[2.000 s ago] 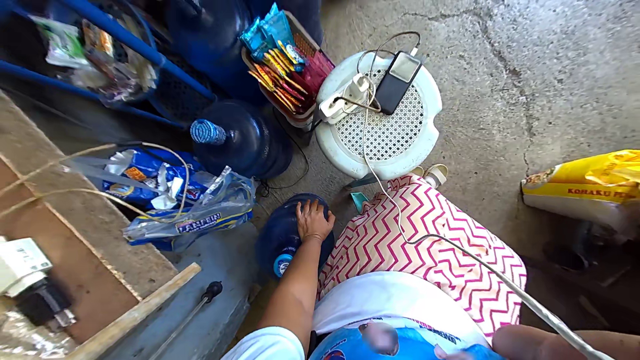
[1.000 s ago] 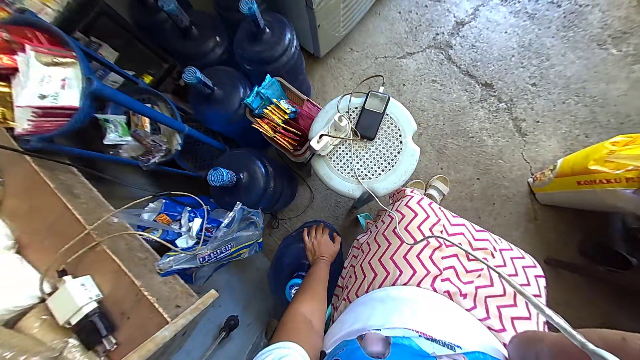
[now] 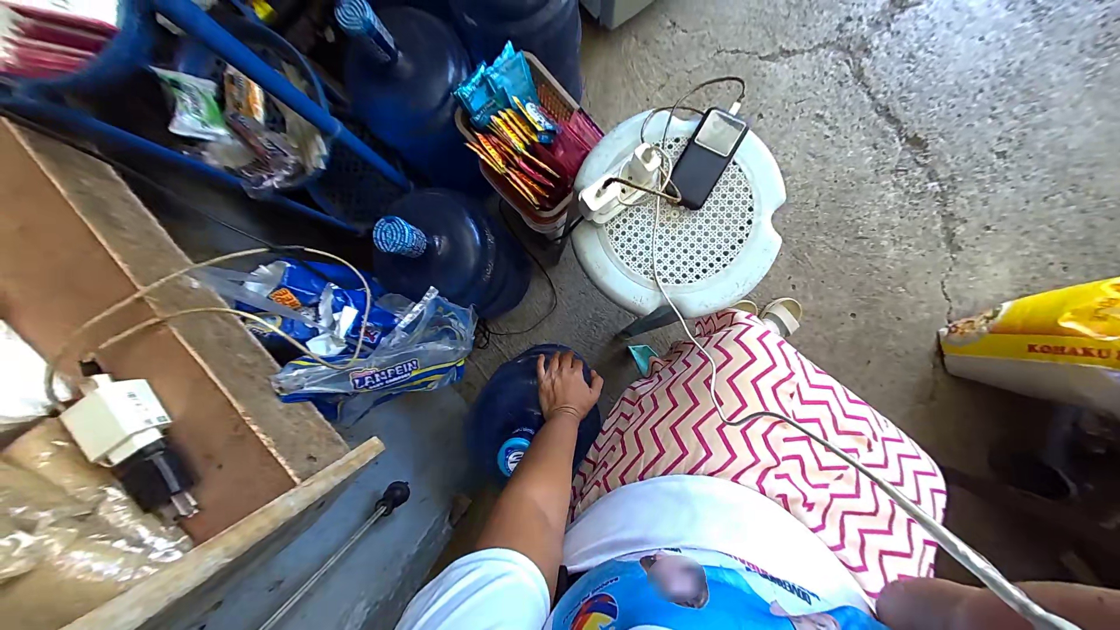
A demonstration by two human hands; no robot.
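My left hand (image 3: 567, 385) rests with spread fingers on the shoulder of a blue water jug (image 3: 494, 411) that has a light blue cap. The jug stands on the floor beside my zigzag-patterned skirt. My right hand is out of sight; only part of that arm shows at the lower right edge. Ahead, a round white plastic stool (image 3: 761, 254) bears a black device (image 3: 704, 162) with a grey screen and a white power strip (image 3: 617, 188) with tangled cables. A white cable (image 3: 822, 433) runs from the stool across my lap.
More blue jugs (image 3: 464, 245) stand at the upper left by a basket of sachets (image 3: 516, 179). Plastic packs (image 3: 385, 350) lie beside a wooden ledge (image 3: 289, 402) with a white plug adapter (image 3: 118, 420). A blue metal rack (image 3: 254, 79) is behind. On the right is a yellow sack (image 3: 1041, 332).
My left hand stays on the jug. The view has shifted slightly; nothing else has plainly moved.
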